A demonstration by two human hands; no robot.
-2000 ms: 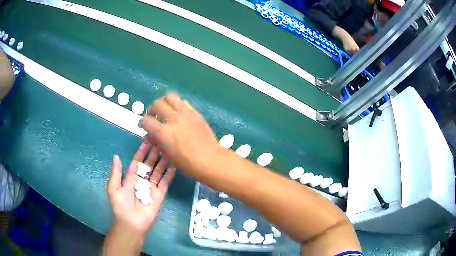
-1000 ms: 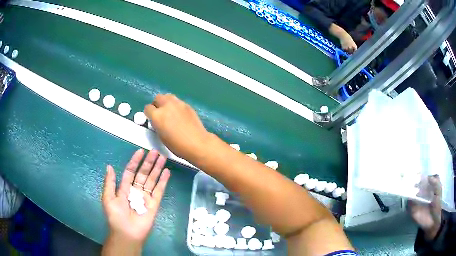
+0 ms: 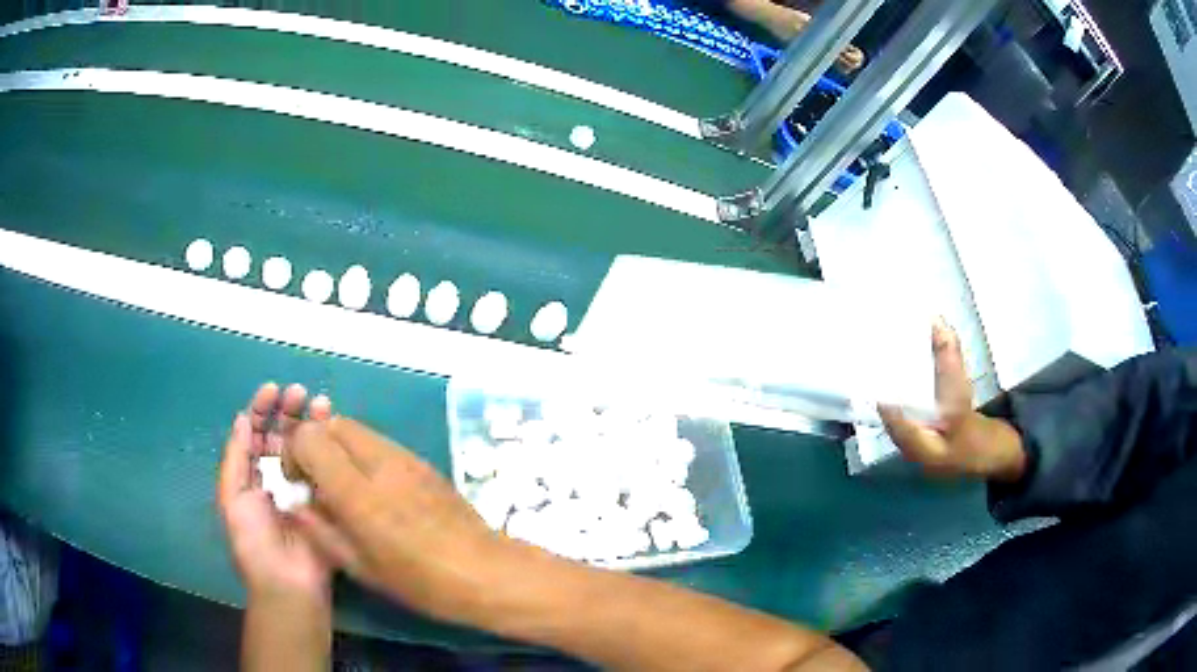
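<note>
Small white parts (image 3: pixel 280 486) lie in my left hand (image 3: pixel 260 525), which is palm up over the worktop with its fingers curled. My right hand (image 3: pixel 374 505) reaches across from the right, its fingers at the left palm; whether it grips a part is hidden. Several white parts stand in a row (image 3: pixel 404 295) on the green conveyor belt (image 3: pixel 328 217), just beyond the near white guide rail (image 3: pixel 263 310). The clear parts tub (image 3: pixel 738 505) sits on the worktop right of my hands, with many white parts piled inside.
Another person's hand (image 3: pixel 952 427), in a dark sleeve, holds a white container (image 3: pixel 735 322), tilted over the tub and the belt. A white machine cover (image 3: pixel 906 243) and metal posts (image 3: pixel 853 112) stand at the right. One white part (image 3: pixel 582 135) lies between the far guide rails.
My right hand has come back from the belt row to my left palm. The other person's container has moved left over the tub, which holds more parts. The view has shifted.
</note>
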